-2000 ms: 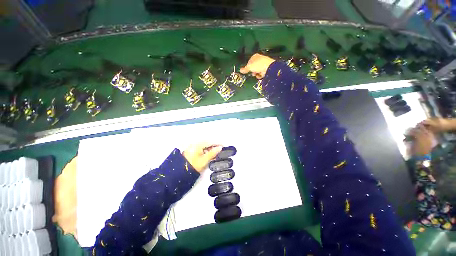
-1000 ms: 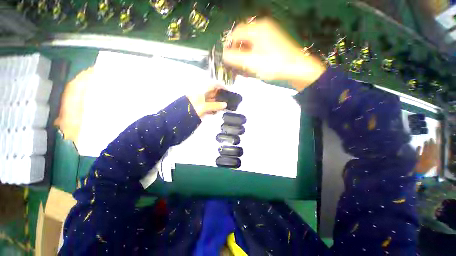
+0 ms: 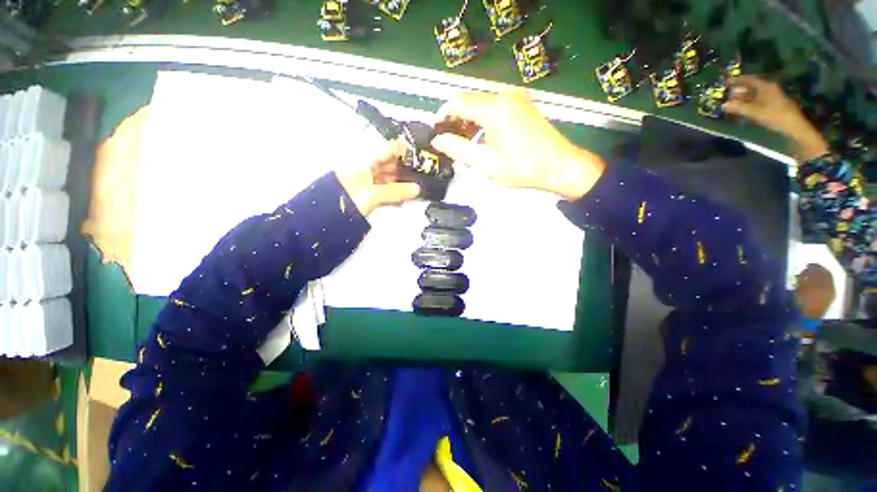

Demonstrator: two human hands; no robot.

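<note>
My left hand [image 3: 383, 181] holds a black adapter housing [image 3: 438, 183] above the white work sheet [image 3: 240, 192]. My right hand [image 3: 495, 144] holds a circuit board [image 3: 420, 159] with yellow and silver parts against the housing. How far the board sits inside is hidden by my fingers. A black cord [image 3: 377, 119] trails from the board to the upper left. Several black oval parts [image 3: 440, 258] lie in a column on the sheet just below my hands.
A green conveyor with a pale edge [image 3: 231, 56] carries several circuit boards [image 3: 531, 58] beyond the sheet. White trays [image 3: 37, 221] stand at far left. A dark mat [image 3: 707, 183] lies at right. Another person's hand [image 3: 764, 104] reaches over boards at the upper right.
My right hand has come back from the conveyor with a board and met my left hand. My left hand has lifted the top black piece off the column. The other person's hand has moved onto the conveyor.
</note>
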